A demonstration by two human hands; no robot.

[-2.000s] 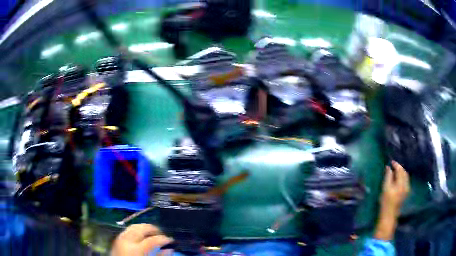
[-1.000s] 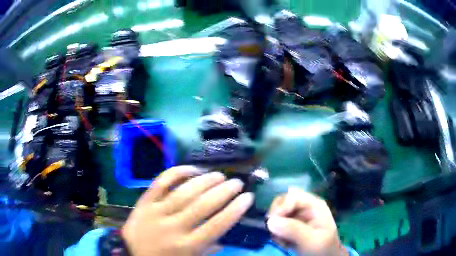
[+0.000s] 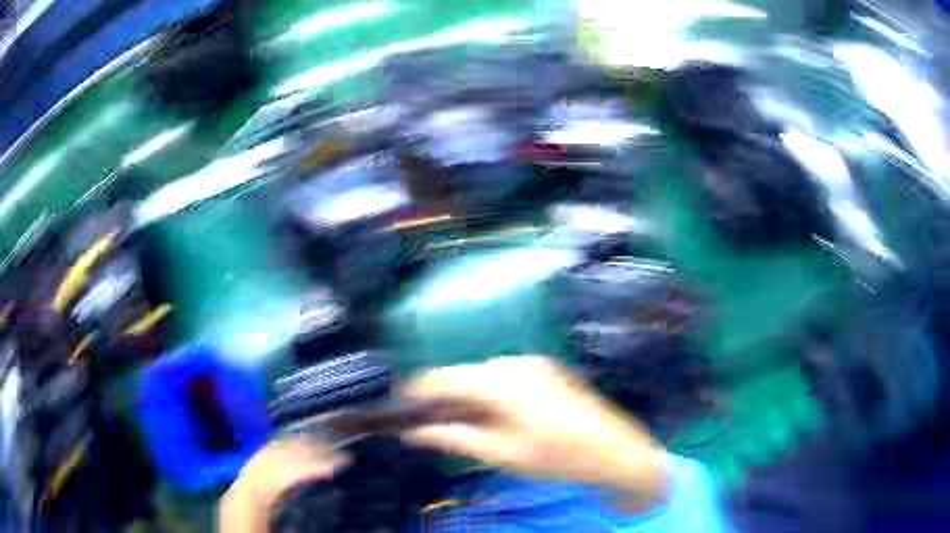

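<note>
The frame is strongly blurred. A black boxy module (image 3: 333, 380) with silvery ribs lies in front of me, at the lower centre-left. My left hand (image 3: 286, 479) is at its near left side, cut off by the lower edge. My right hand (image 3: 521, 416) reaches in from the right over the module's right side, fingers pointing left. A dark brownish strip (image 3: 385, 419) runs between the two hands at the module. Whether either hand grips the strip or the module cannot be told.
A blue bin (image 3: 161, 416) with dark contents stands left of the module. More black modules stand at the far left, in a row behind (image 3: 458, 156), and at the right (image 3: 635, 333). Dark parts (image 3: 750, 167) lie at the back right on the green mat (image 3: 740, 302).
The view has swung, so the bench things sit further left. My right hand has moved from the module's near right to over it. My left hand has drawn back to its near left side.
</note>
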